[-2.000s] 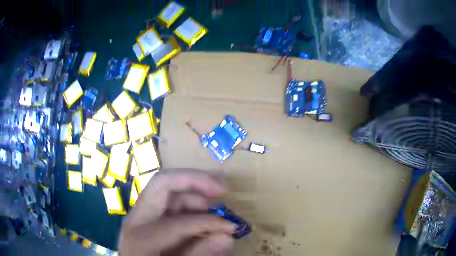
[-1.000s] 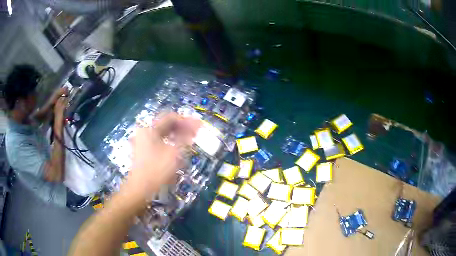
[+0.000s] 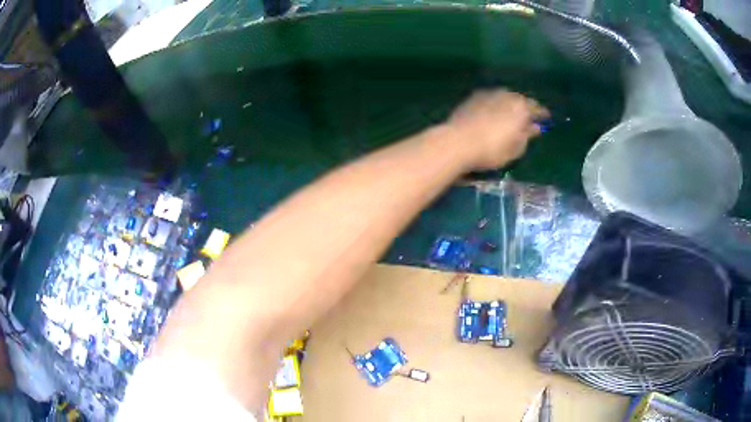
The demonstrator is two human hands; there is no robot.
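My left hand [image 3: 498, 132] reaches far forward over the dark green mat, its forearm crossing from the lower left. Its fingertips are at a small blue piece [image 3: 542, 126]; blur hides whether they grip it. My right hand is out of the picture. A blue circuit board [image 3: 380, 361] with a small part on a wire lies on the cardboard sheet [image 3: 428, 309]. A second blue board [image 3: 482, 321] lies to its right. A third blue board [image 3: 451, 252] lies on the mat behind the cardboard. A pointed metal tip [image 3: 538, 405] shows at the bottom edge.
Rows of shiny assemblies [image 3: 107, 280] lie at left. Yellow-edged batteries [image 3: 286, 402] are partly hidden by my forearm. A black fan [image 3: 642, 305] and a translucent extraction funnel [image 3: 665, 169] stand at right. A clear plastic bag [image 3: 553, 235] lies behind the cardboard. A dark post [image 3: 103, 91] stands at upper left.
The view has swung right from the assemblies and the other person. My left hand has moved from over the assemblies to the small blue piece at the far side of the mat.
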